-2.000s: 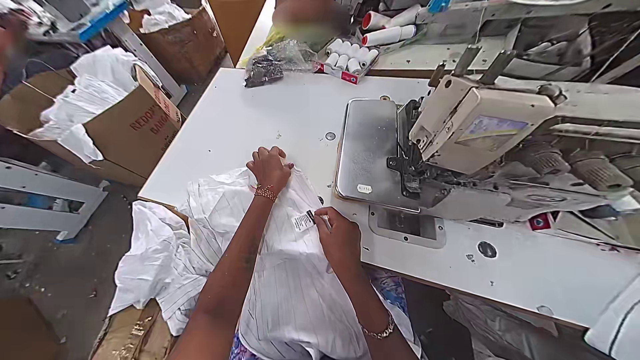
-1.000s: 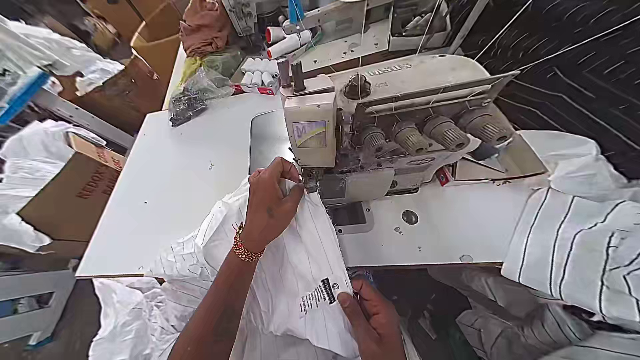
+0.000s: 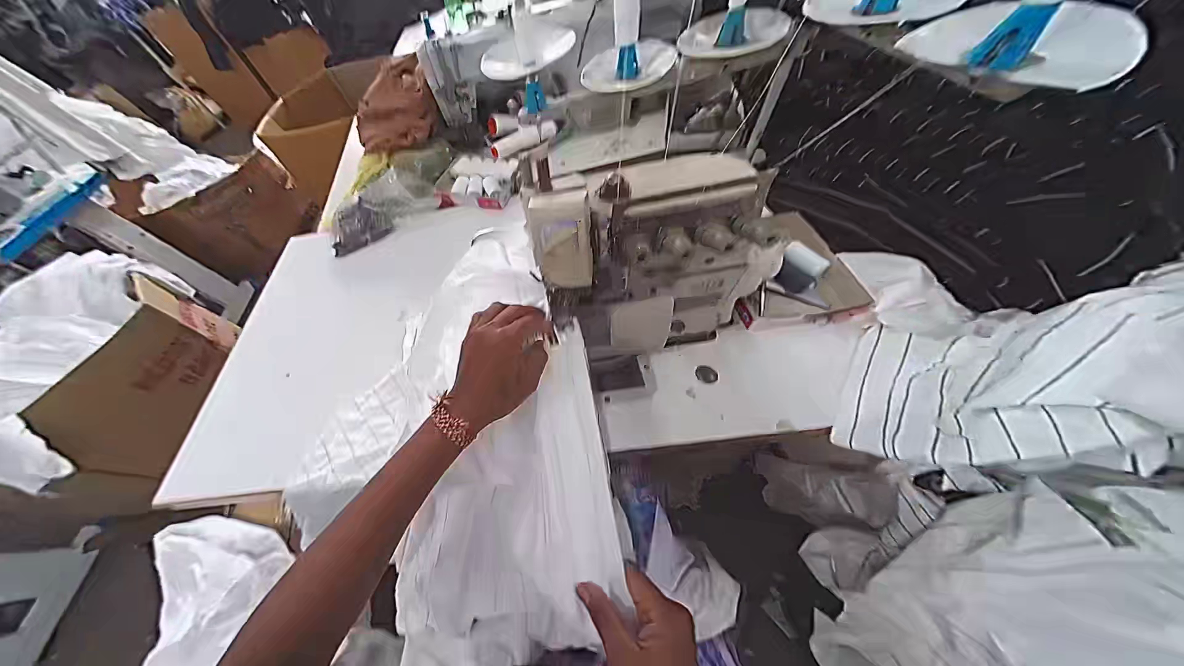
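Observation:
White striped fabric (image 3: 518, 499) runs from the overlock sewing machine (image 3: 684, 250) down over the table's front edge. My left hand (image 3: 499, 361), with a beaded bracelet at the wrist, lies on the fabric close beside the machine's needle area, its fingers bent over the cloth. Lower down, my right hand (image 3: 643, 620) pinches the fabric's right edge between thumb and fingers. The needle and presser foot are hidden or too blurred to make out. Part of the cloth is spread to the left of the machine head.
White thread cones (image 3: 481, 180) and a plastic bag (image 3: 393, 194) lie behind on the white table (image 3: 268, 370). A cardboard box (image 3: 129, 398) with white cloth stands left. Striped cloth (image 3: 999, 379) is heaped right, near a tray (image 3: 823, 268) holding a thread cone. Thread stands rise behind.
The fabric now extends farther back beside the machine. The printed label seen near my right hand one second ago is out of sight. The view has shifted, showing more thread stands.

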